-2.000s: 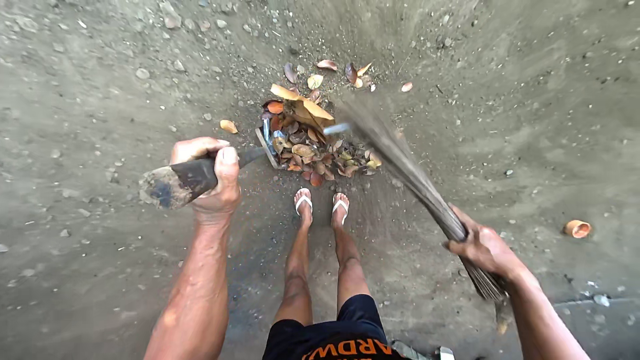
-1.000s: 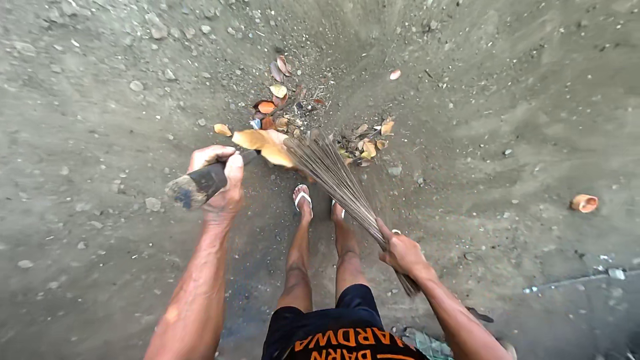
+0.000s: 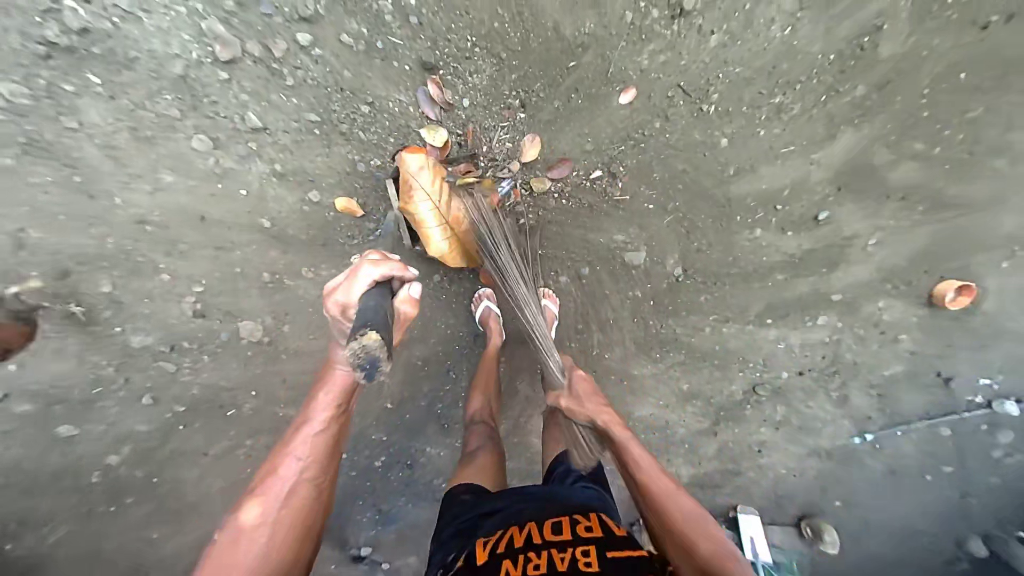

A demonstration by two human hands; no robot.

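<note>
My left hand (image 3: pixel 372 300) grips a dark handle (image 3: pixel 372 332) with a worn, dirty end; the handle leads up to a flat edge beside the leaves, and the rest of that tool is mostly hidden. A large dry orange-brown leaf (image 3: pixel 436 212) lies against that edge. My right hand (image 3: pixel 578 396) is closed around a stick broom (image 3: pixel 520 296), whose bristle tips touch the large leaf's right side. Smaller dry leaves (image 3: pixel 530 148) and bits of debris lie on the ground just beyond the leaf and the bristles.
My feet in white flip-flops (image 3: pixel 488 310) stand just below the leaves. An orange-brown cup-like object (image 3: pixel 954 294) lies on the dirt ground at right. A thin stick-like thing (image 3: pixel 920 424) and a white object (image 3: pixel 753 534) are at lower right. Small stones are scattered about.
The leaf pile in front of my feet has shrunk to a few scattered leaves and the large one. My right hand with the broom has moved left, toward my legs.
</note>
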